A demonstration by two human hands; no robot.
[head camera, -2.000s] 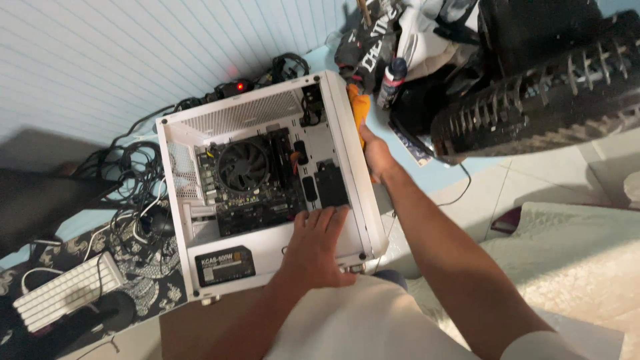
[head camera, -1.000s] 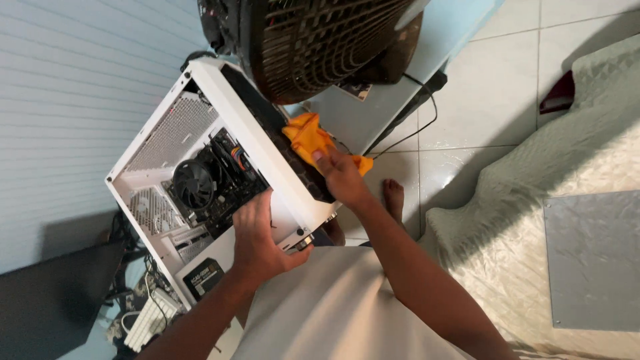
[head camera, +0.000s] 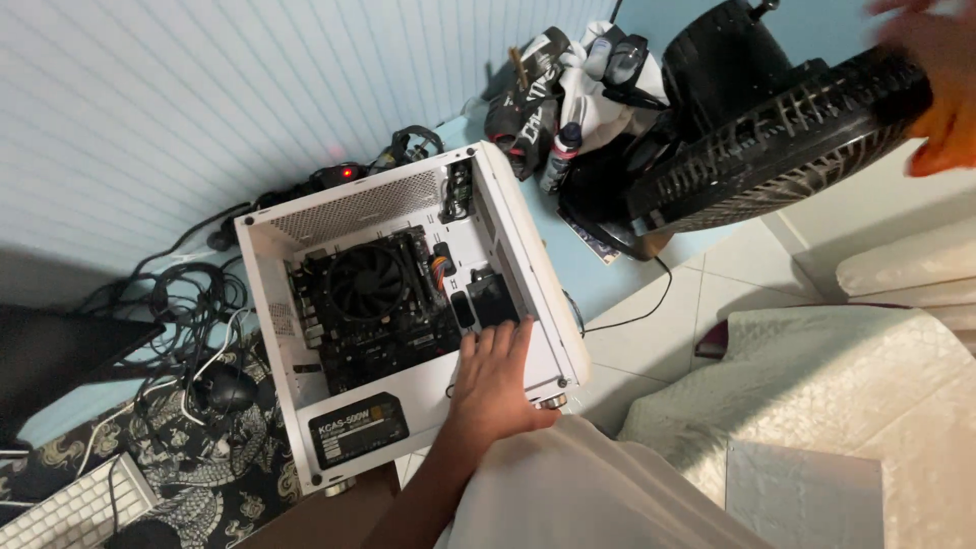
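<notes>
A white computer case (head camera: 427,412) lies open before me, with a motherboard and a black CPU cooler fan (head camera: 367,280) inside. My left hand (head camera: 496,381) rests spread on the case's power supply cover, near a dark drive (head camera: 492,297), its thumb over the near edge. My right hand (head camera: 926,38) is raised at the top right, blurred and cut off by the frame edge, with an orange cloth (head camera: 949,130) at it. Beside that hand is the rim of a black electric fan (head camera: 778,145). A labelled power supply (head camera: 358,431) shows through the cover's cutout.
Tangled black cables (head camera: 198,293), a white keyboard (head camera: 80,507) and a dark monitor (head camera: 69,366) are on the left. Behind the case stand a spray can (head camera: 560,158) and a dark printed bag (head camera: 526,107). A quilted cover (head camera: 823,374) with a grey panel (head camera: 804,492) is at right.
My right hand has moved with the orange cloth from the case's front side up and away to the right, beside the electric fan. My left hand remains on the case. The view has shifted.
</notes>
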